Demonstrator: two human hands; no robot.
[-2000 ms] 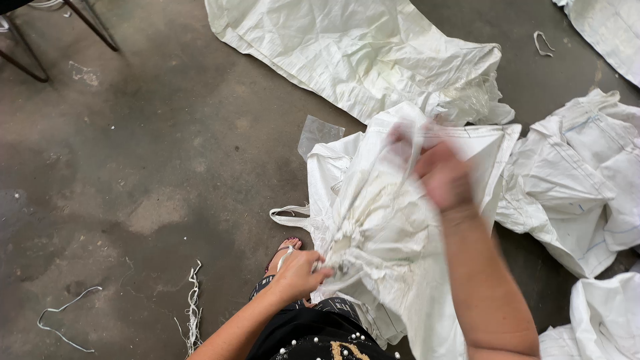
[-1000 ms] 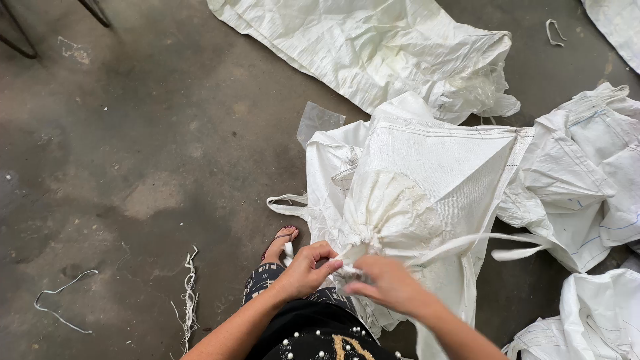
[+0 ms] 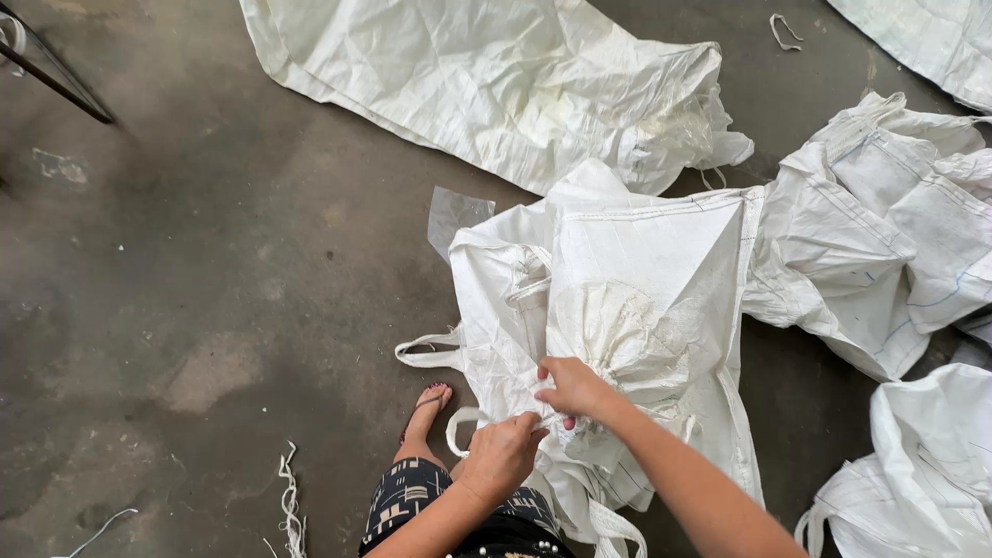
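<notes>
A large white woven-fabric bulk bag [image 3: 643,240] lies in front of me, with stitched edges and fabric loops. Its gathered spout [image 3: 620,329] is bunched near my hands. My left hand [image 3: 504,453] is closed on white fabric or a tie at the lower part of the bag; which of the two is unclear. Just up and to the right, my right hand [image 3: 570,387] hovers at the bunched part, fingers curled and thumb low; whether it pinches a tie cannot be told. A white fabric loop [image 3: 430,356] sticks out at the bag's left side.
More white bags lie beyond [image 3: 480,85], at the right [image 3: 845,225] and at the lower right [image 3: 922,465]. A clear plastic piece [image 3: 457,217] touches the bag's upper left. Frayed white cord [image 3: 291,496] is on the concrete floor, and metal legs [image 3: 58,74] stand upper left.
Two seconds ago my right hand was raised, blurred, over the bag; it then came down beside my left. The long white strap that stretched rightward one second ago no longer lies there.
</notes>
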